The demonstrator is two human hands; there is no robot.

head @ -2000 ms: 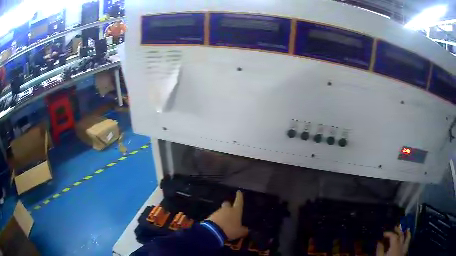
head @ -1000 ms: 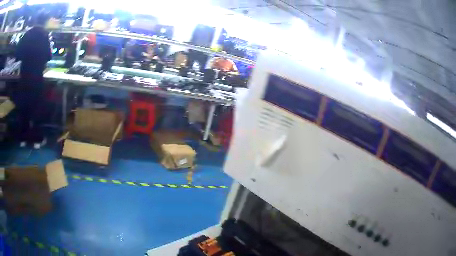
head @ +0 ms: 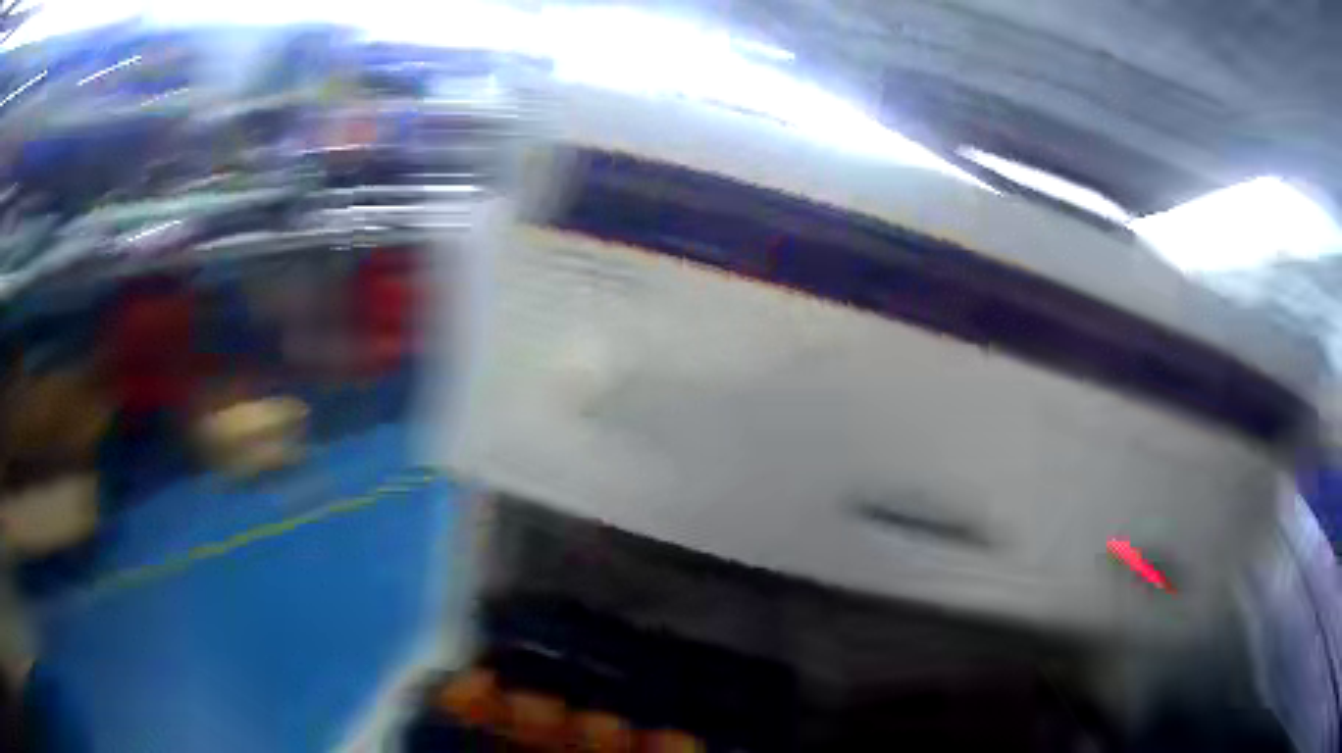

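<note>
The frame is heavily blurred. Neither my left hand nor my right hand can be made out. The black left fixture with blurred orange clamps lies low in the machine's opening, cut off by the bottom edge. The white upper cover fills the middle, with the dark display panels smeared into one band. The green buttons show as a dark streak and the red digital readout as a red streak.
Blue floor with a yellow-black tape line lies to the left. Blurred cardboard boxes, red shapes and a cluttered shelf are beyond it. A pale greyish shape, unclear, stands at the right edge.
The view swung left to the floor and shelves, then back right over the machine. Both hands, seen at the fixtures two seconds ago, are out of sight.
</note>
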